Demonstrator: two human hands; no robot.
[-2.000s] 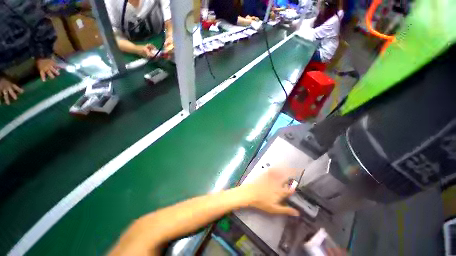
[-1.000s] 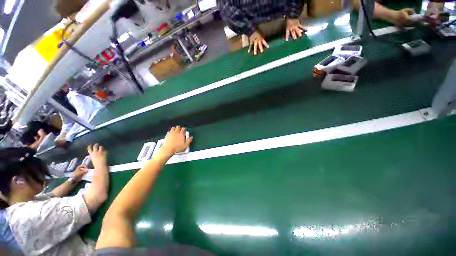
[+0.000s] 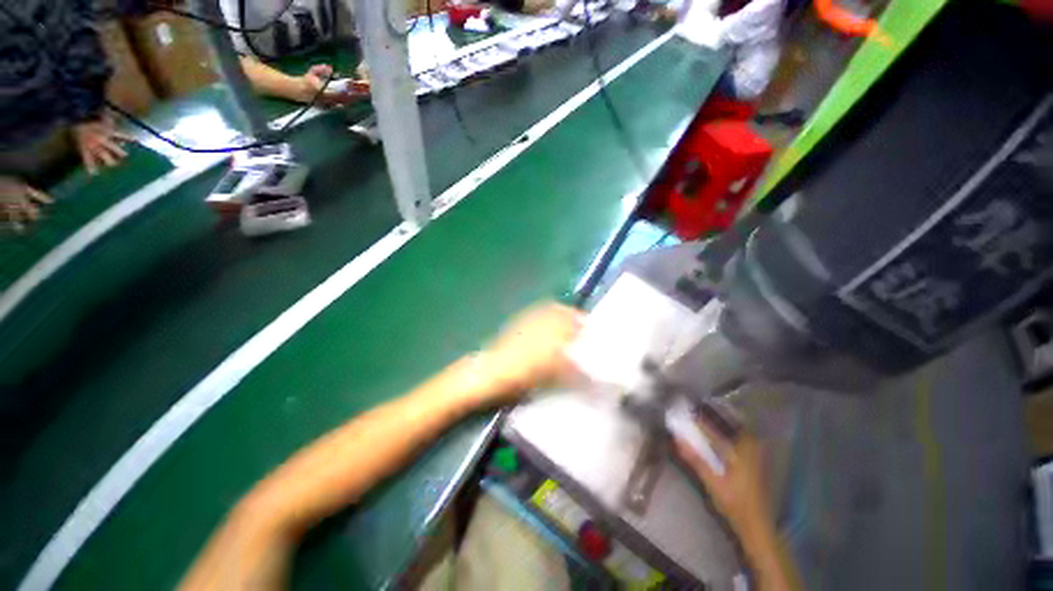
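My left hand (image 3: pixel 545 346), blurred, reaches over the front left of the welder's base plate (image 3: pixel 568 435), its fingers pointing toward the dark fixture (image 3: pixel 647 404); whether it holds anything cannot be told. My right hand (image 3: pixel 739 473) comes from the lower right and is shut on a white plastic housing (image 3: pixel 696 439), just right of the fixture. The welding horn (image 3: pixel 704 367) is close above, under the large black cylinder (image 3: pixel 901 248). The fixture's contents are hidden by blur and hands.
A small pile of housings (image 3: pixel 275 215) lies on the far side of the conveyor belt (image 3: pixel 346 191). A white rail (image 3: pixel 266 343) and upright post (image 3: pixel 396 127) divide the green surface. Other people's hands (image 3: pixel 98 144) rest opposite. A red stool (image 3: pixel 718 173) stands behind the welder.
The view has swung from the belt back to the welder. My left hand has moved from the housings on the belt to the base plate. My right hand has come into view with a housing.
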